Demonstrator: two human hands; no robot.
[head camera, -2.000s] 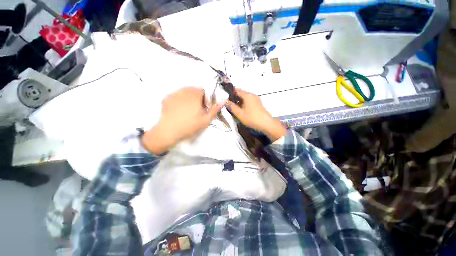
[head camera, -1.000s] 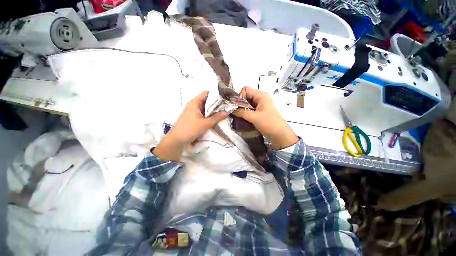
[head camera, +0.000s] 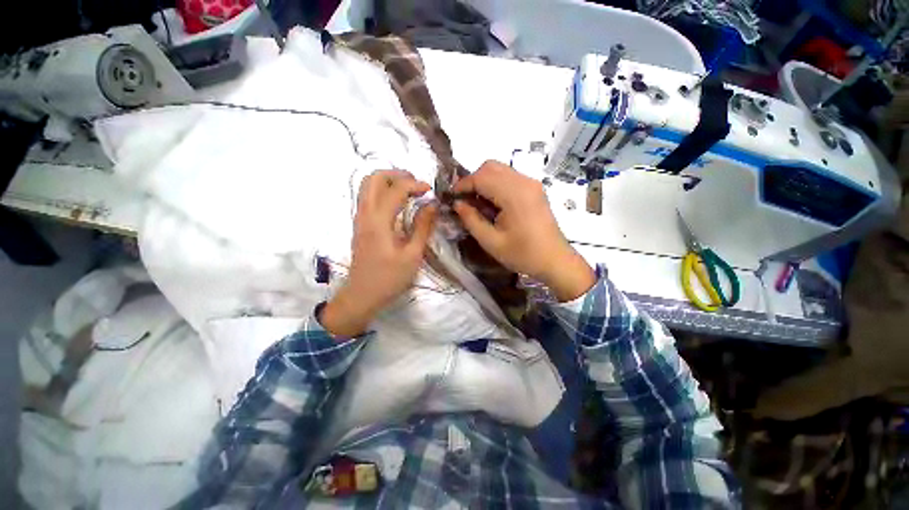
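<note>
The white lining (head camera: 249, 189) with dark stitch lines spreads over the table at left and down over the lap. A strip of brown plaid shell fabric (head camera: 404, 75) runs from the table's back down to both hands. My left hand (head camera: 384, 244) pinches the white lining at the seam edge between thumb and fingers. My right hand (head camera: 513, 219) pinches the brown plaid fabric beside it, fingertips close to those of my left hand. The exact layers between the fingertips are partly hidden. Small dark tabs (head camera: 323, 268) show on the lining.
The sewing machine (head camera: 688, 129) stands right of the hands. Scissors (head camera: 706, 274) with yellow and green handles lie on the table near its ruled front edge (head camera: 728, 324). Another machine (head camera: 125, 70) is at upper left. Brown garment pieces (head camera: 847, 339) are at right.
The view has tilted up since the earliest frame, showing more machine top. Since one second ago, both hands have shifted their pinches at the seam, and the left fingers are more curled.
</note>
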